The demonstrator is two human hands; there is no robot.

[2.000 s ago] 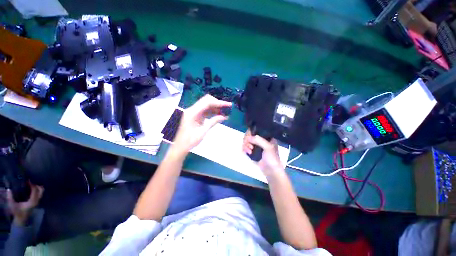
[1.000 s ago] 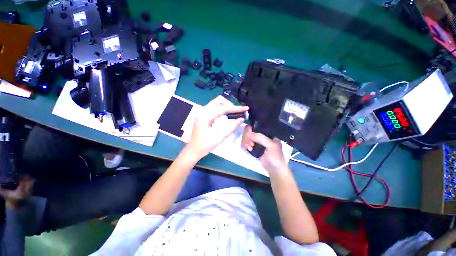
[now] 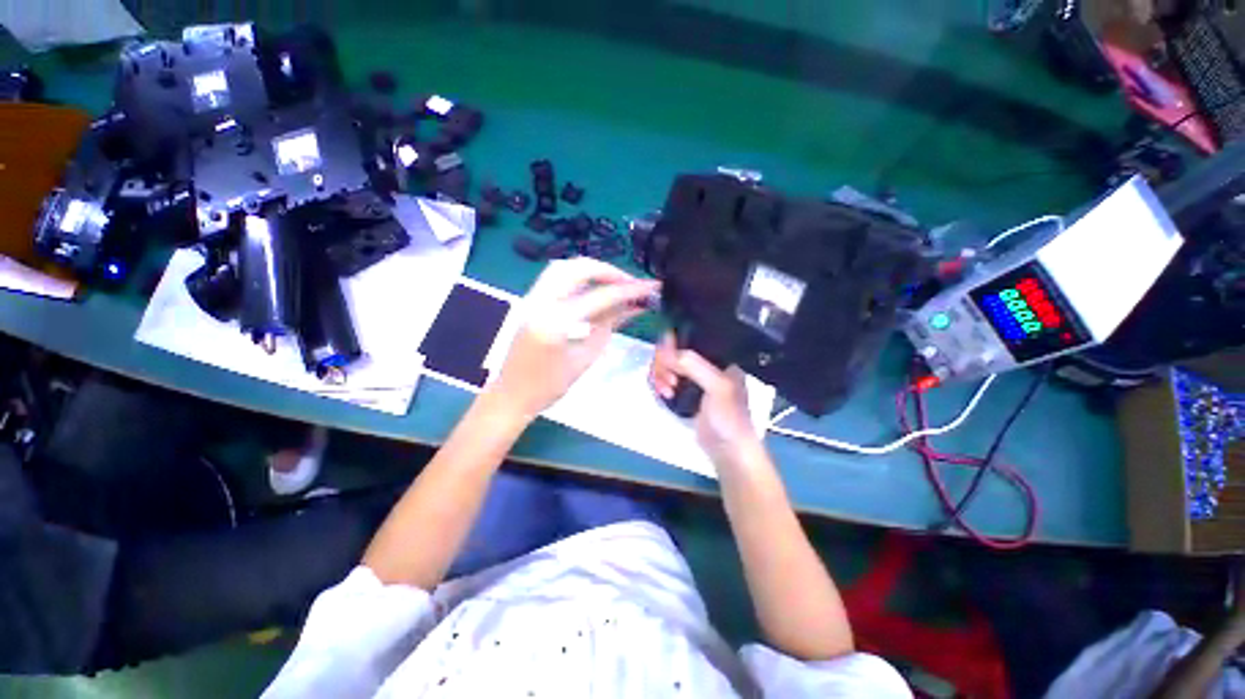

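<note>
A black device assembly [image 3: 724, 321] with a pale label is held over the bench in front of me. My right hand [image 3: 717, 410] is closed around its grip. My left hand [image 3: 560, 335] is at the device's left side, thumb and fingers together near its edge; whether a small part is between the fingertips is too blurred to tell. A white strip [image 3: 635, 410] lies under my hands, with a flat black pad sheet [image 3: 466, 332] at its left end.
Stacked device assemblies [image 3: 280, 164] lie at the left, partly on white paper [image 3: 389, 294]. Loose small black parts [image 3: 553, 225] lie beyond my left hand. A power supply [image 3: 1004, 314] with red leads [image 3: 956, 492] and a white cable [image 3: 874, 448] is at the right, near a cardboard box [image 3: 1154, 464].
My left hand has moved to the device's left edge, and its fingers have closed together. My right hand still holds the grip. The whole view has shifted slightly.
</note>
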